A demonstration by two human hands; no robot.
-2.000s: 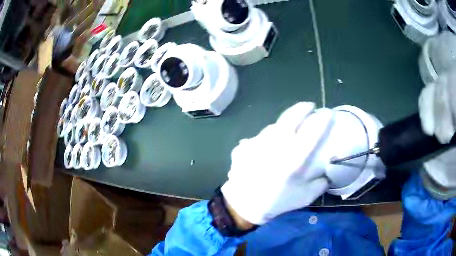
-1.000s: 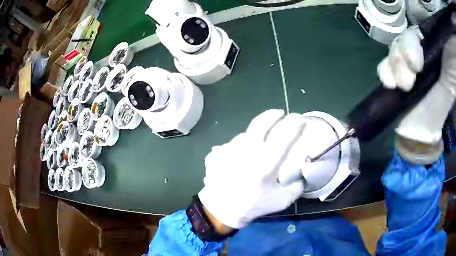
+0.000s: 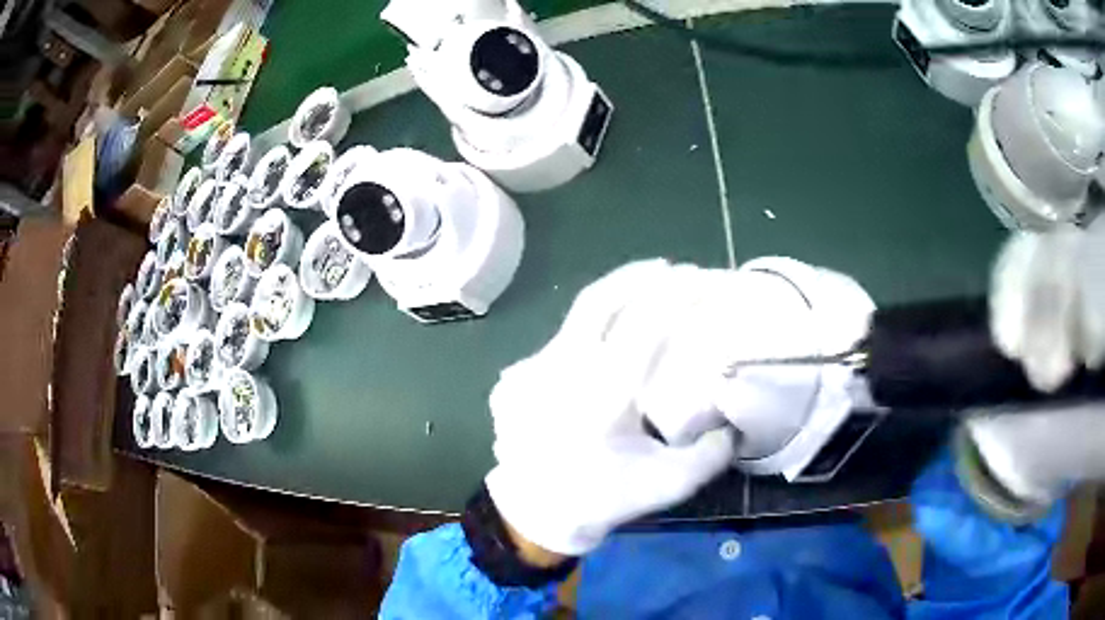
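A white dome camera (image 3: 836,406) lies on the dark green bench mat near its front edge, its black rectangular window facing the lower right. My left hand (image 3: 618,400), in a white glove, grips the ball head side of the camera. My right hand (image 3: 1048,315), in a white glove at the right edge, holds a black electric screwdriver (image 3: 933,351) nearly level. Its long thin bit points left, with the tip at the white part beside my left fingers. The camera's lens and any screw at the tip cannot be made out.
Two dome cameras (image 3: 454,236) stand on the mat (image 3: 400,375) left of the work. Many round white cups (image 3: 248,406) are grouped at far left. More cameras (image 3: 1042,145) stand at upper right. A black cable crosses the top. Cardboard boxes (image 3: 200,545) are below left.
The screwdriver has swung from a slant to nearly level, and my right hand has moved lower. My left fingers have shifted on the camera. The view has moved slightly; a cable now crosses the top.
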